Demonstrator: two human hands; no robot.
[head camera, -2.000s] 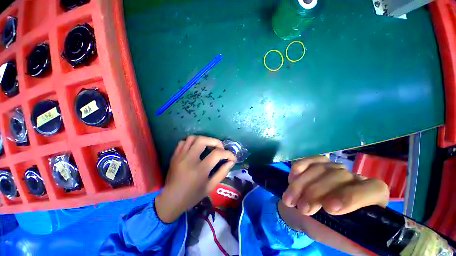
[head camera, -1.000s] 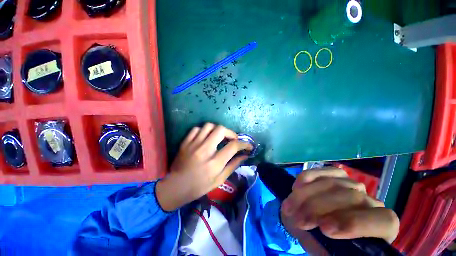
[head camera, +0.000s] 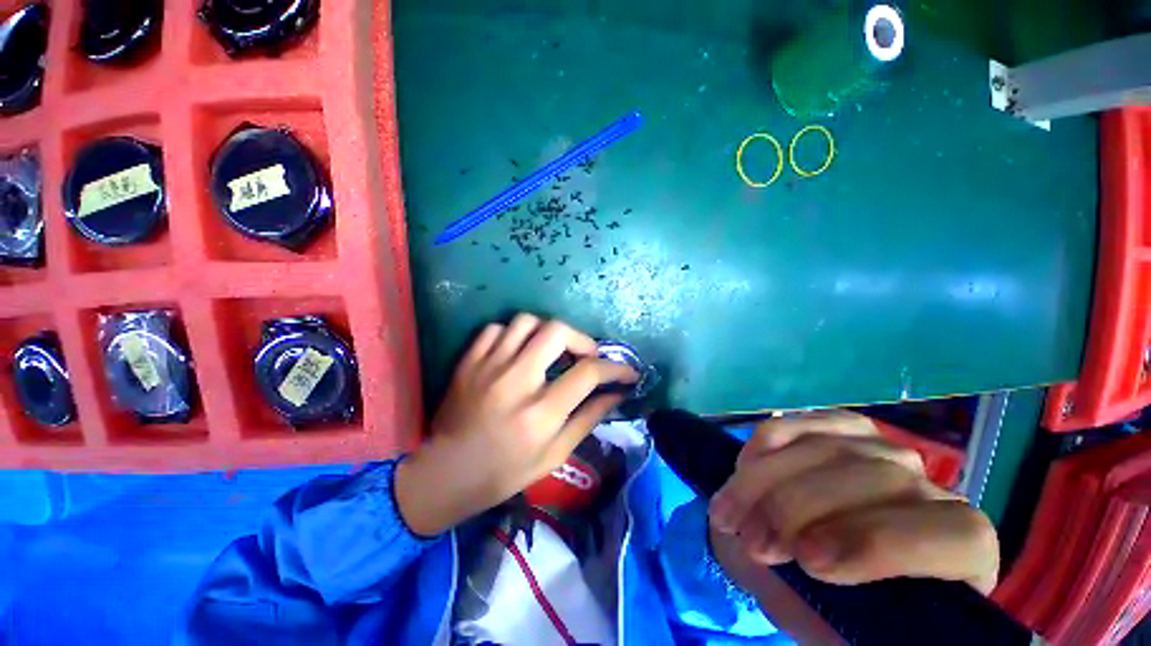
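My left hand (head camera: 511, 423) is at the near edge of the green mat, its fingers closed around a small round black and silvery lens assembly (head camera: 620, 366), mostly hidden by the fingertips. My right hand (head camera: 858, 505) is wrapped around the thick black electric screwdriver (head camera: 692, 451). The screwdriver's dark tip points up and left at the lens assembly; whether it touches cannot be told. Tiny black screws (head camera: 552, 225) lie scattered on the mat beside a thin blue stick (head camera: 540, 178).
A red-orange compartment tray (head camera: 401, 379) with round black pieces, some labelled, is at left. Two yellow rings (head camera: 760, 160) and a green bottle with a white top (head camera: 885, 33) are at the back. A grey metal post (head camera: 1086, 78) and red trays (head camera: 1096, 543) are at right.
Since two seconds ago the view has shifted, and the screwdriver's taped end has left the picture. My left hand stays on the lens assembly; my right hand keeps its hold.
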